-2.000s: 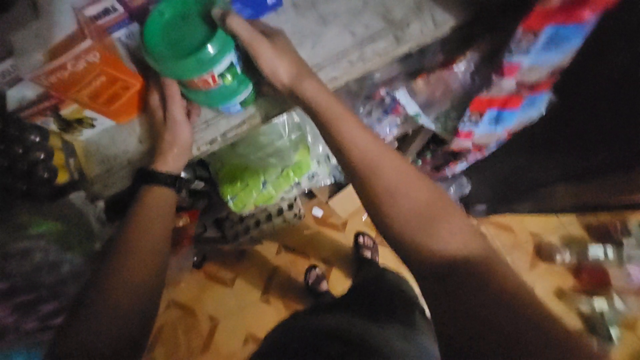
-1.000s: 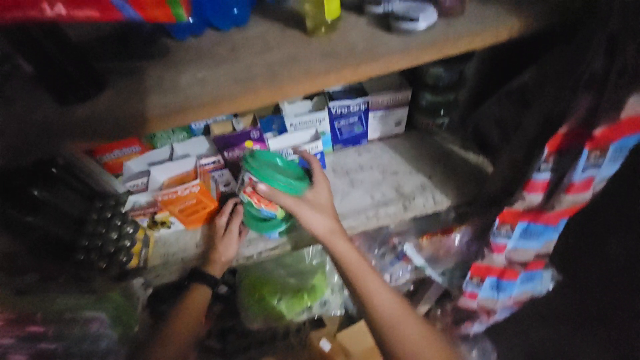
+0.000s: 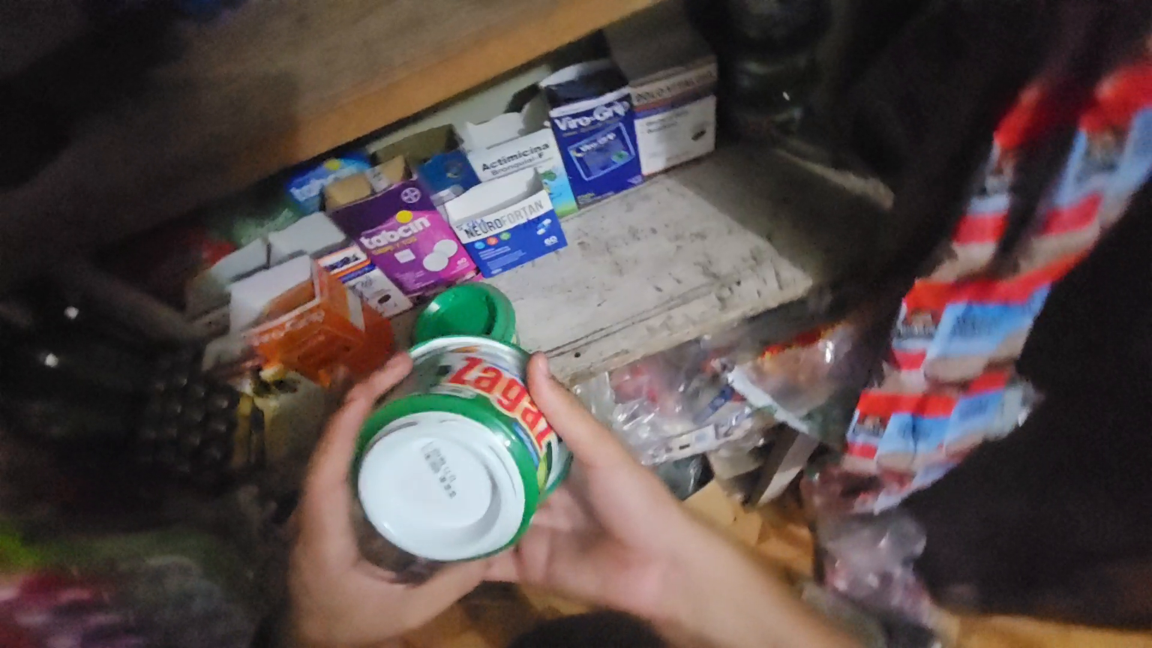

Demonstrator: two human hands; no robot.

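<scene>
My left hand (image 3: 337, 531) and my right hand (image 3: 612, 504) both hold a green and white container (image 3: 450, 486) with a colourful printed label, gripping it from its two sides. Its white round end with small printed marks faces me. Just beyond its far end, a green plastic lid or tub (image 3: 466, 313) shows, partly hidden; whether it is joined to the container I cannot tell. An opened orange carton (image 3: 315, 328) is near my left fingertips, and behind it stand a purple Tabcin box (image 3: 414, 238) and a blue and white Neurofortan box (image 3: 513, 229).
A wooden shelf board (image 3: 360, 99) crosses above. Further back on the lower shelf (image 3: 666, 261) stand a Viro-Grip box (image 3: 598, 148) and a white carton (image 3: 675, 126). Strips of red and blue sachets (image 3: 963, 324) hang at the right. Plastic-wrapped goods (image 3: 675, 396) lie below the shelf edge.
The green container has been turned so that its white end faces me; a second ago its green side did. My left hand, beside it then, now grips it.
</scene>
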